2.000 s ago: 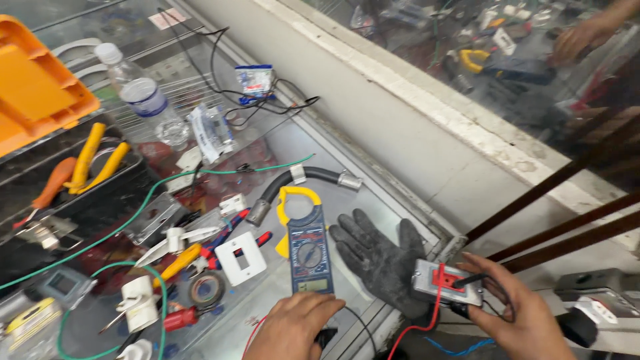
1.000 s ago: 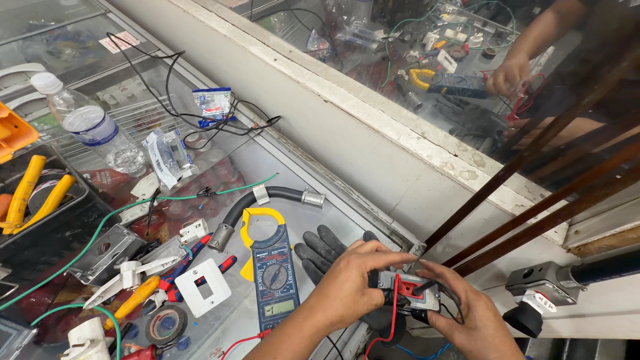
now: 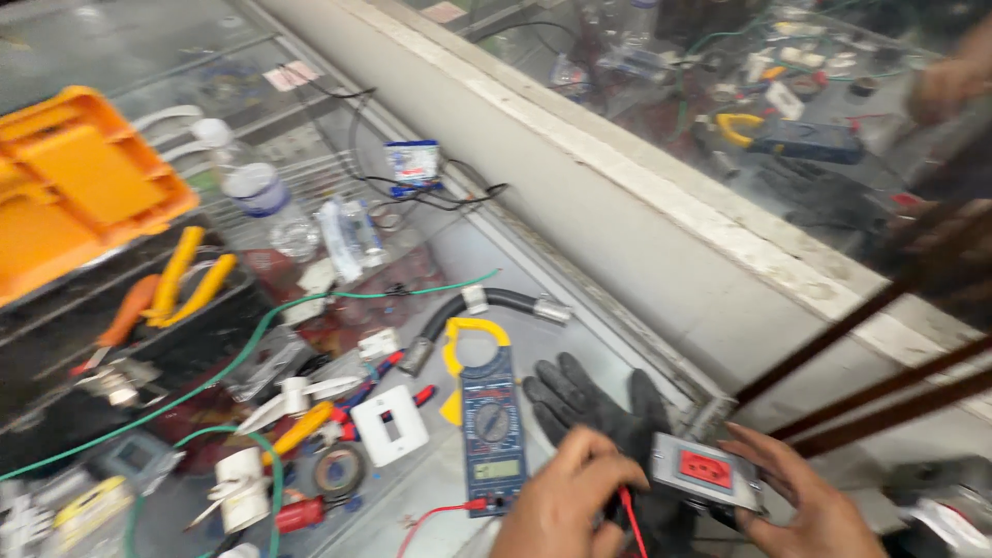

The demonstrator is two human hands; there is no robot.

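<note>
My right hand [image 3: 806,496] grips a metal outlet box [image 3: 707,471] with a red socket in its face. Fingers curled, my left hand [image 3: 577,496] holds the test probes [image 3: 626,504], partly hidden, with a red lead hanging down. Left of it a blue clamp meter [image 3: 493,418] with a yellow jaw lies on the glass counter, a red lead plugged into its lower end. A grey-black work glove [image 3: 597,399] lies behind both hands. Beyond the meter curves a black hose [image 3: 496,297] with metal end fittings. A white faceplate [image 3: 390,425] lies beside the meter.
An open toolbox with an orange lid [image 3: 85,186] and yellow-handled pliers [image 3: 182,283] stands at left. A plastic bottle [image 3: 260,194], green wire [image 3: 256,341], black tape roll [image 3: 339,470] and loose parts crowd the counter. A white ledge [image 3: 542,186] and rusty bars [image 3: 837,333] border the right.
The red socket, covered by probes and fingers one second ago, now shows bare. My left hand has moved away from the box, with the probes in it.
</note>
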